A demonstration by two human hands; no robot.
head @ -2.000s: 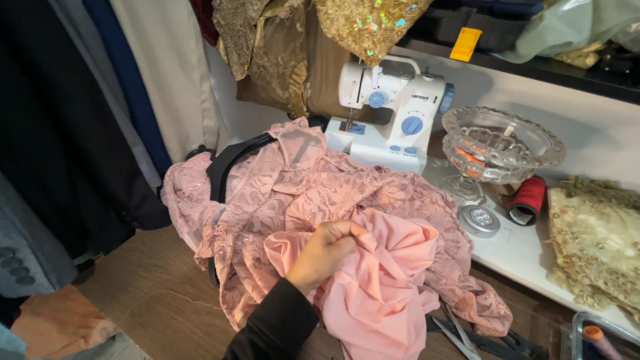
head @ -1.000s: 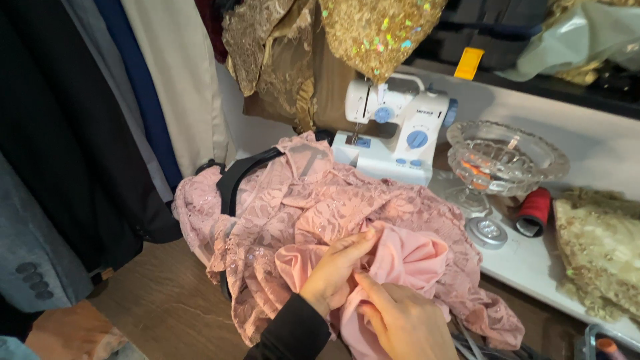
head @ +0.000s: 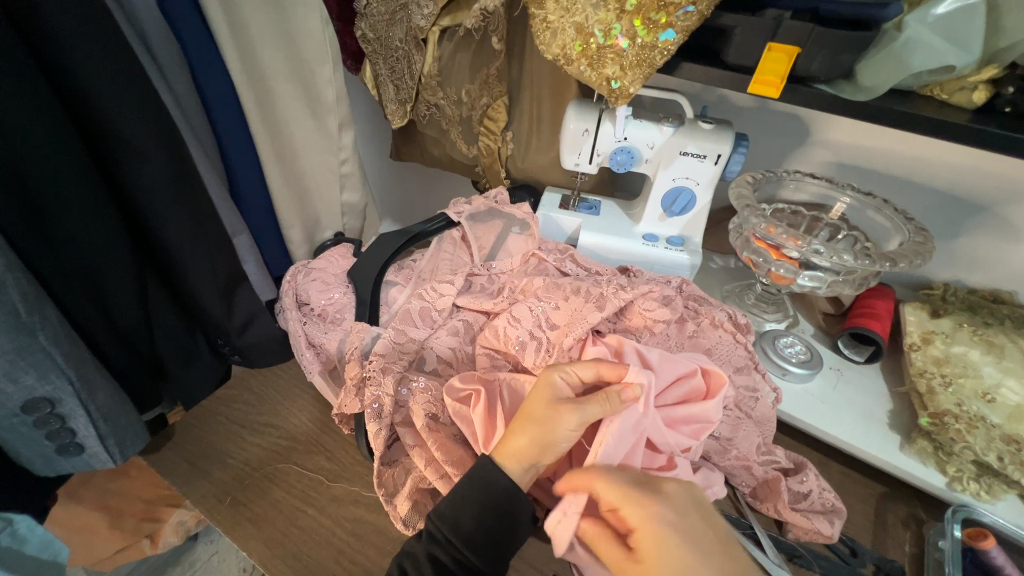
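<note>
A pink lace garment with sequins [head: 528,320] lies spread on the brown wooden table, a black hanger [head: 370,280] inside its neck. Its smooth pink lining [head: 680,384] is bunched on top. My left hand [head: 560,408] pinches an edge of the lining between thumb and fingers. Lower and to the right, my right hand [head: 640,520] grips a lower part of the same edge, slightly blurred. Metal scissors [head: 756,528] lie partly under the cloth beside my right hand.
A white sewing machine [head: 640,184] stands behind the garment. To its right are a glass pedestal bowl [head: 828,232], a round silver puck light [head: 790,354] and a red thread spool [head: 866,320]. Dark jackets [head: 120,176] hang at left. A plastic box [head: 960,528] holds thread at lower right.
My right hand, out of view two seconds ago, came in at the lining and has moved down along its edge. My left hand still holds the lining.
</note>
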